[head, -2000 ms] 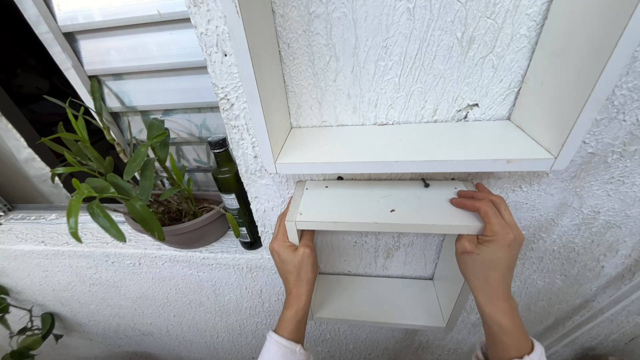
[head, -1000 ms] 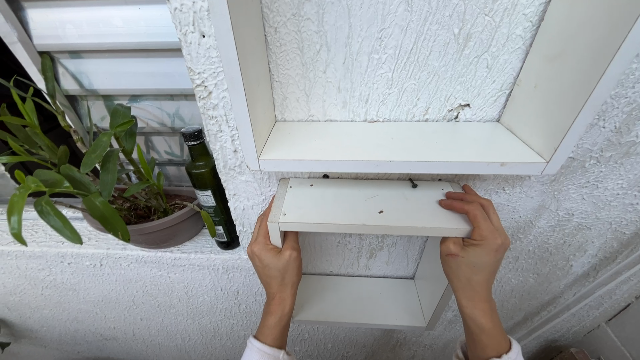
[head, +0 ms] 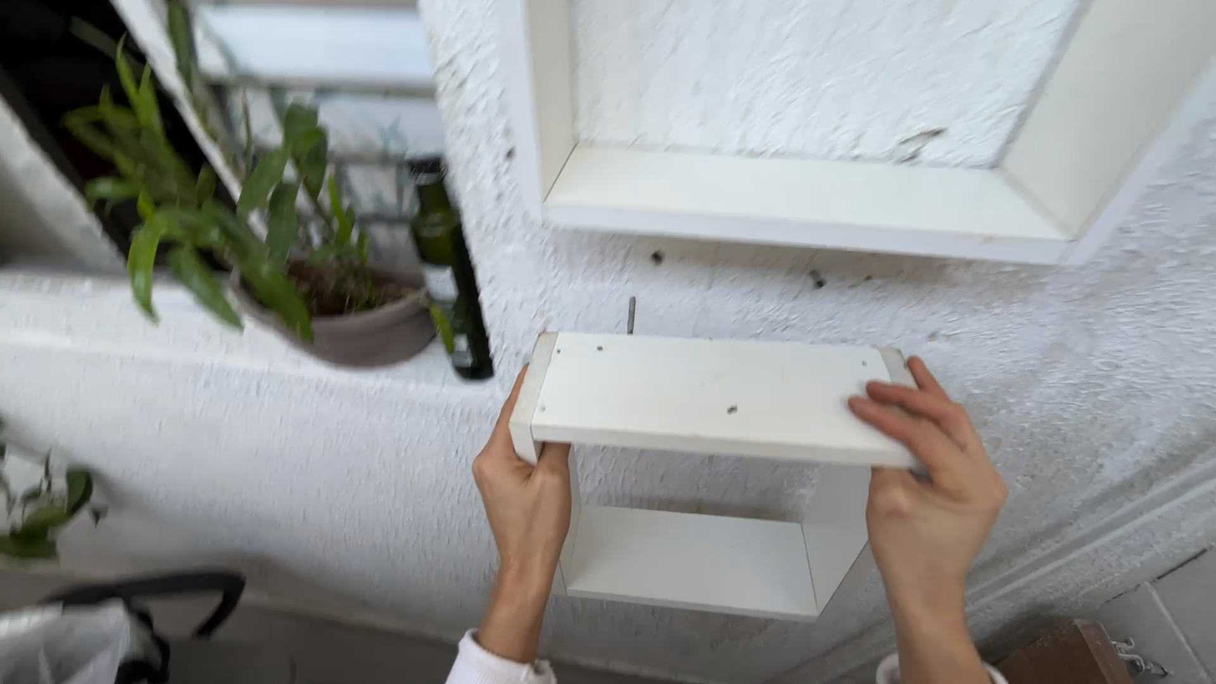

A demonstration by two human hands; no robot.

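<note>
A small white box shelf is held between my two hands, below a larger white box shelf on the textured wall. My left hand grips its upper left corner, with the thumb beneath the top board. On the right, my right hand grips the upper corner, fingers over the top board. A thin metal screw or rod shows just behind the small shelf's top edge. Two dark holes or plugs, one at the left and one at the right, are in the wall under the larger shelf.
On the ledge at left stand a potted plant and a green glass bottle. A louvred window lies behind them. Lower left are more leaves and a black curved handle; a brown wooden object is at lower right.
The small shelf, held in both hands, has moved down from the larger shelf. A wider strip of wall with two dark spots and the thin metal piece now show between them.
</note>
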